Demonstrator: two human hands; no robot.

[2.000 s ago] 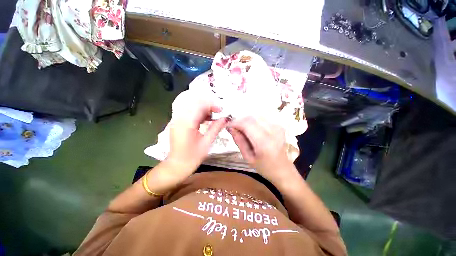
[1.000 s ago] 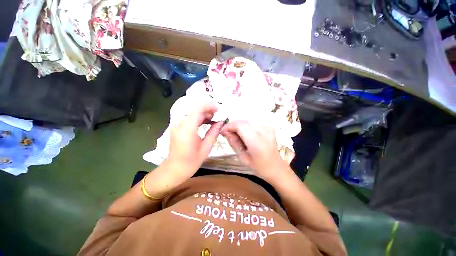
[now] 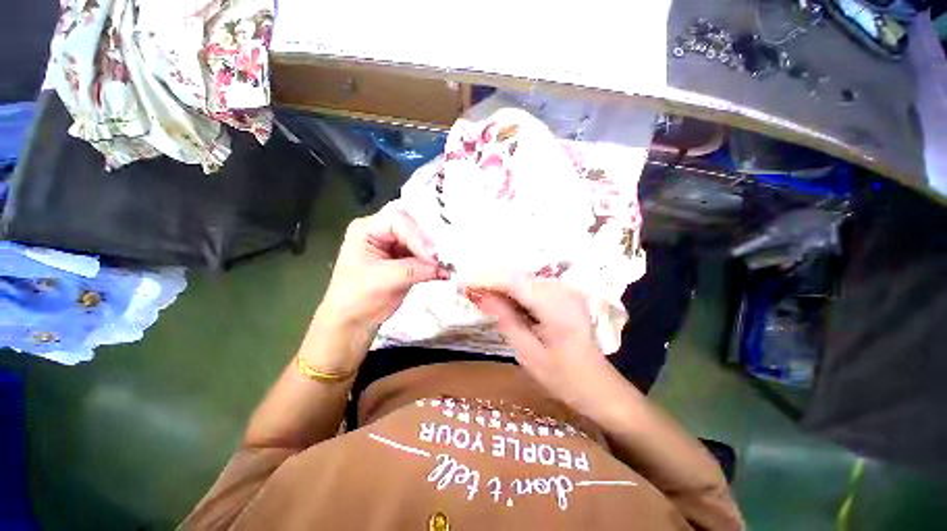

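Observation:
The floral garment point(image 3: 504, 187), white with pink-red flowers, lies spread over the lap and up to the table edge. A row of small dark dots runs down its left part. My left hand point(image 3: 382, 272) pinches the cloth at a small dark button point(image 3: 444, 272) between thumb and fingertips. My right hand point(image 3: 540, 316) is just right of it, fingers bent and fingertips closed on the cloth. No needle or thread can be made out.
More floral garments point(image 3: 156, 73) hang over a dark surface at upper left, with a blue floral garment point(image 3: 88, 301) below. The table's white area point(image 3: 467, 39) is ahead. Loose buttons point(image 3: 727, 47) lie on its grey part. A wooden drawer point(image 3: 369, 91) is under the edge.
My left hand has shifted left and turned, with its thumb now level at the button. My right hand has moved slightly right and down. The whole view has shifted a little.

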